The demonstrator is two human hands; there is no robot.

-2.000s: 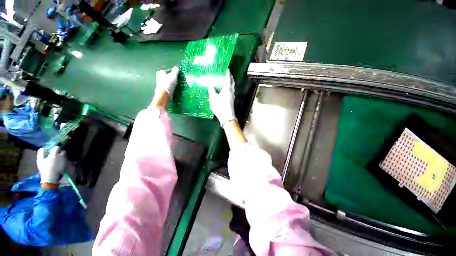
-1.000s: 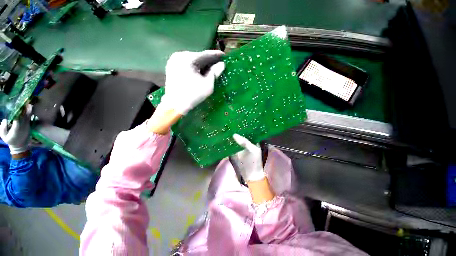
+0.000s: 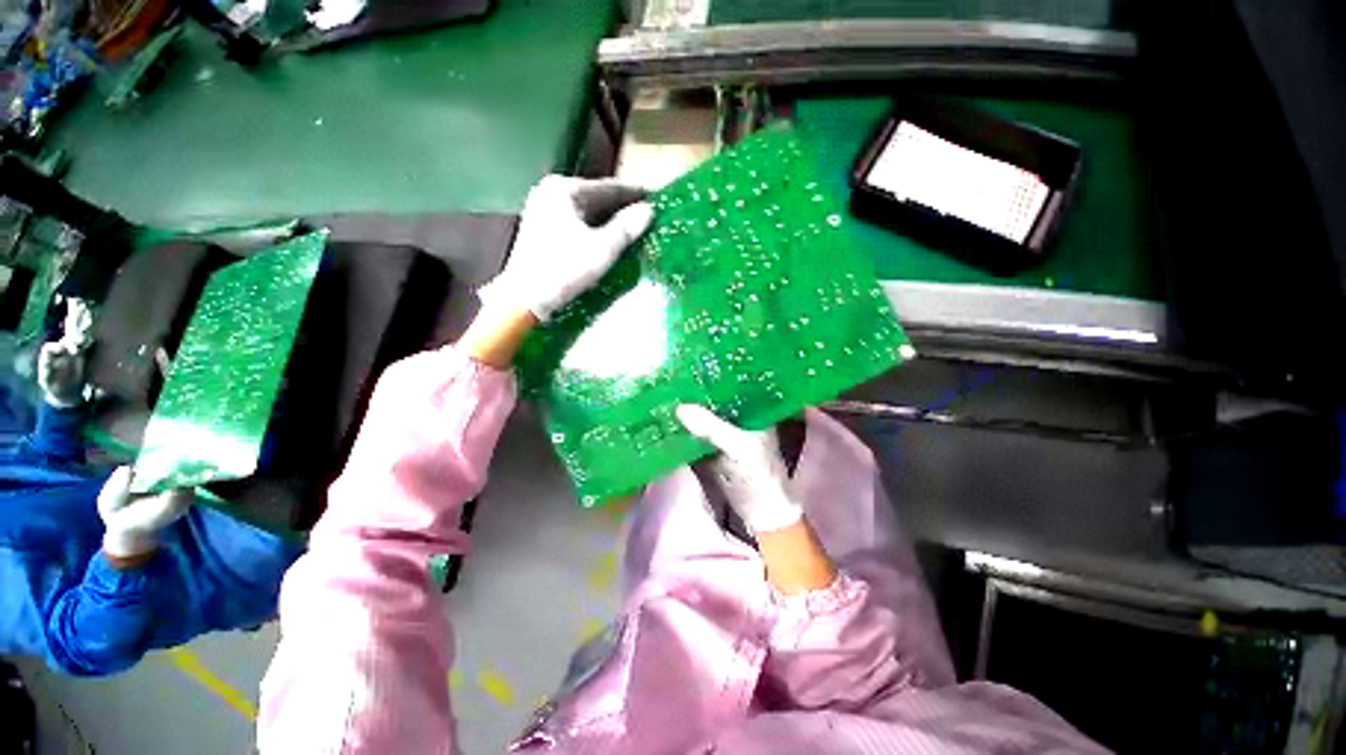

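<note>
A large green circuit board (image 3: 753, 295) is held tilted above my lap, its face with rows of silvery dots turned to me. A bright glare covers its left part. My left hand (image 3: 568, 251), in a white glove, grips the board's upper left edge. My right hand (image 3: 741, 465), also gloved, holds the lower edge with the thumb on the face and the fingers hidden beneath.
A black tray with a pale dotted sheet (image 3: 960, 180) lies on the green surface behind a metal rail (image 3: 1019, 313). At left, a person in blue sleeves holds another green board (image 3: 236, 362) over black pads. Part of a board (image 3: 1252, 686) shows at lower right.
Both hands have brought the board from the bench to above my lap. Over the last second it tilted slightly and glare appeared. The neighbour's board moved right and turned its face up.
</note>
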